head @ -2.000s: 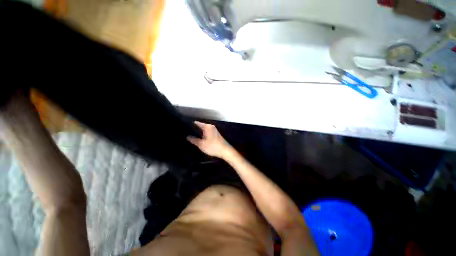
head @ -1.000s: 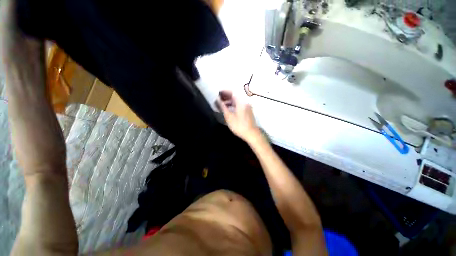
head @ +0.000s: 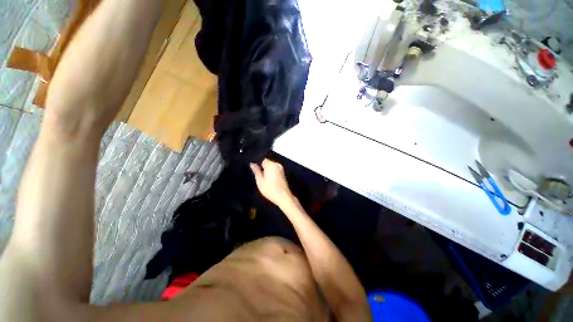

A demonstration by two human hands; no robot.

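A large black garment [head: 261, 69], shiny and wrinkled, lies over the left end of the white table and hangs over its edge. My right hand [head: 271, 181] is closed at the garment's lower part, just off the table's front left corner; the dark cloth hides the fingertips. My left forearm reaches up and out of the top edge, so my left hand is not in view. The needle area of the off-white sewing machine [head: 452, 82] has no cloth under it.
Blue-handled thread snips [head: 493, 192] lie on the table right of the needle. A control panel [head: 537, 246] is at the right table end. Cardboard [head: 173, 94] and grey quilted material [head: 135, 207] are at left. Black cloth is heaped by my lap. A blue round thing [head: 396, 307] is at the bottom.
The garment has swung from the upper left onto the table's left end, its shiny side now showing. My left arm has reached up and forward. My right hand has moved off the tabletop to the cloth.
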